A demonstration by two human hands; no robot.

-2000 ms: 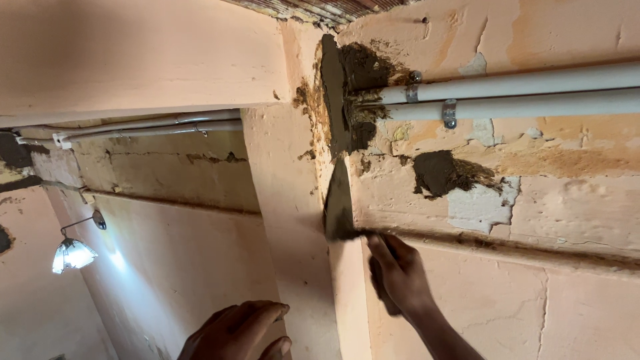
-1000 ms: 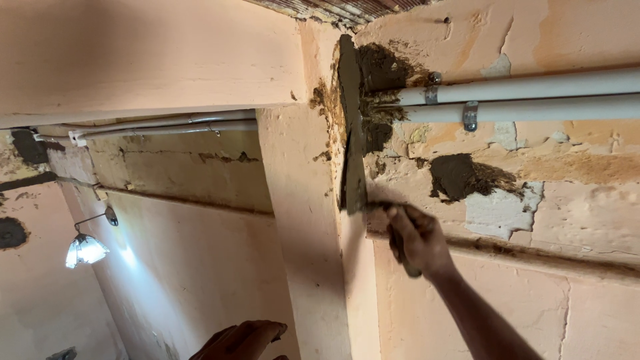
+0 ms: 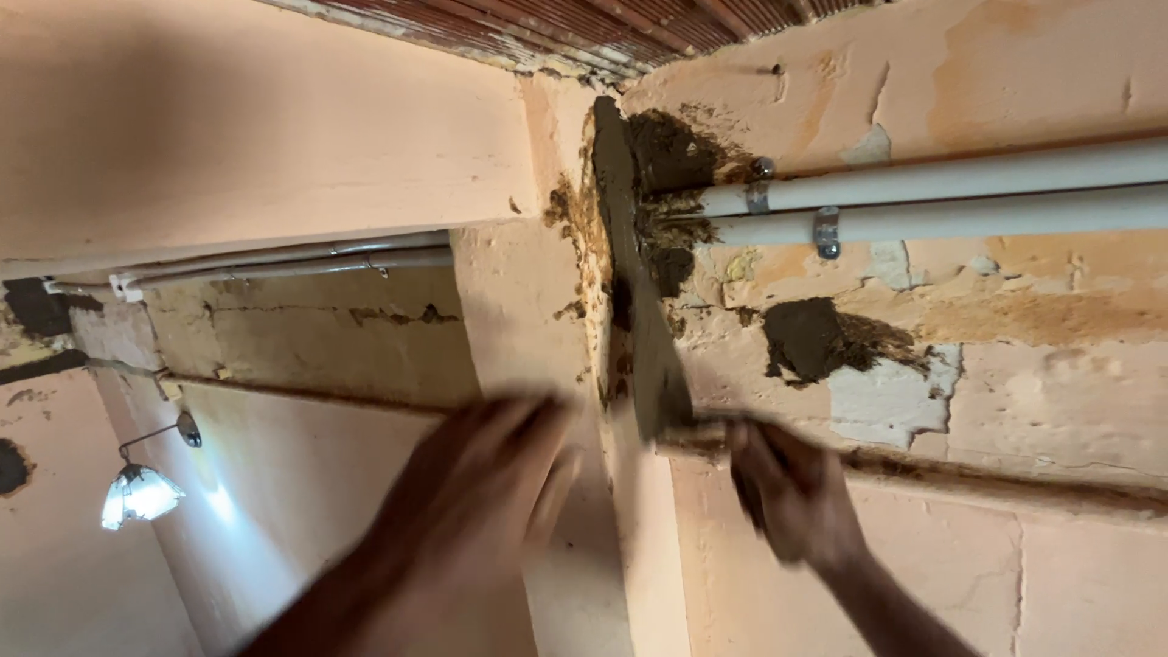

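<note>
My right hand grips the handle of a pointed trowel, whose blade stands nearly upright against the corner of the wall pillar. Wet grey-brown mortar runs in a vertical strip above the blade, beside a rough dark patch where the pipes meet the corner. My left hand, blurred, is raised in front of the pillar, to the left of the trowel; no tool shows in it, and whether its fingertips touch the pillar cannot be told.
Two white pipes in metal clamps run along the right wall above a mortar patch and peeling paint. A ledge crosses that wall lower down. A lit wall lamp hangs at the left. Ribbed ceiling is overhead.
My left hand has risen from the bottom edge to the pillar, near the trowel. The trowel, still in my right hand, has shifted on the corner, and its blade now leans differently.
</note>
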